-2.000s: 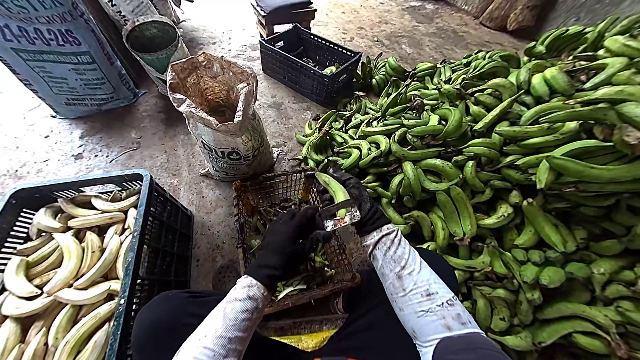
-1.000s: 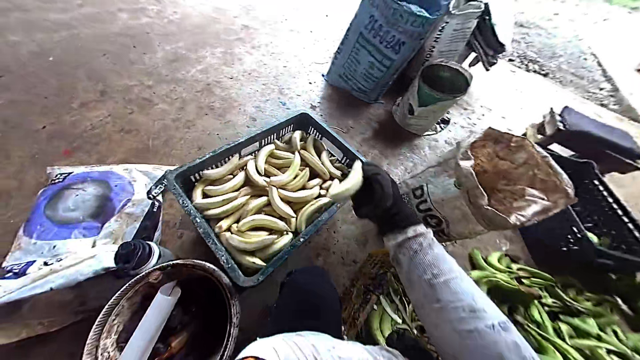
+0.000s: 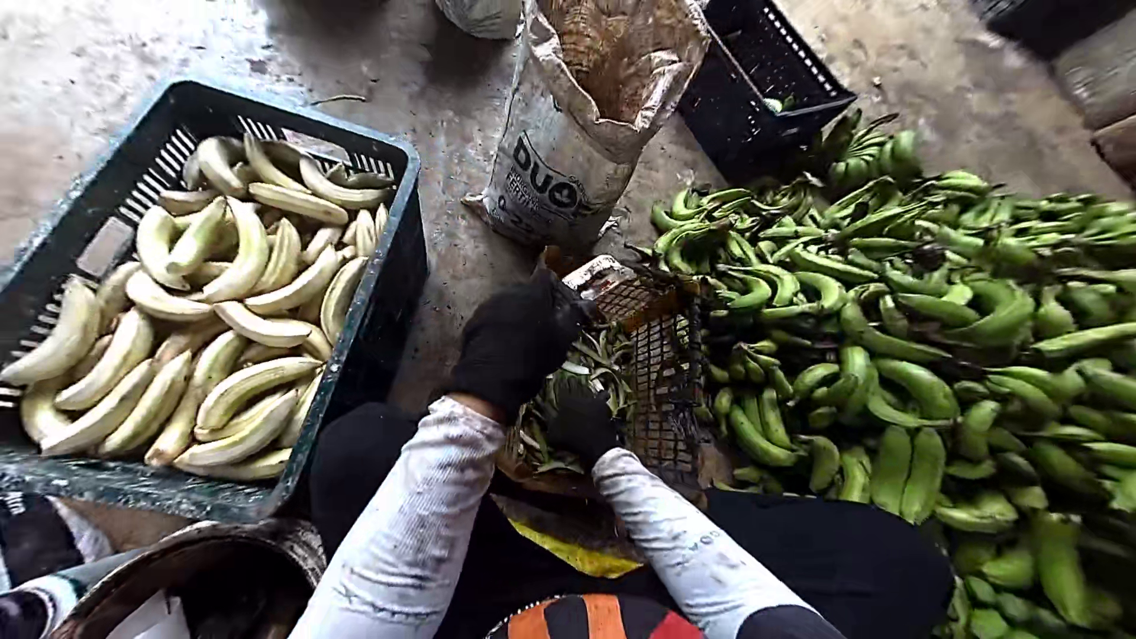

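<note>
My left hand (image 3: 519,342), in a black glove, is at the near-left side of a black mesh crate (image 3: 666,382) of peels. A whitish piece (image 3: 599,275) lies by its fingertips; whether it is held I cannot tell. My right hand (image 3: 581,417), also gloved, is down among the green peels (image 3: 603,355), its fingers hidden. Peeled plantains (image 3: 240,248) fill much of a dark green plastic crate (image 3: 408,204) on the left. Unpeeled green plantains (image 3: 923,390) lie in a large heap on the right.
A woven sack (image 3: 559,177) with its top open stands beyond the mesh crate. Behind it on the right is a black plastic crate (image 3: 754,115). A round, dirty container (image 3: 302,532) sits at the lower left, and a yellow item (image 3: 577,546) lies between my legs.
A second ago my right hand held a peeled plantain at the green crate's edge; now it is down in the mesh crate. The view has swung left and partly back.
</note>
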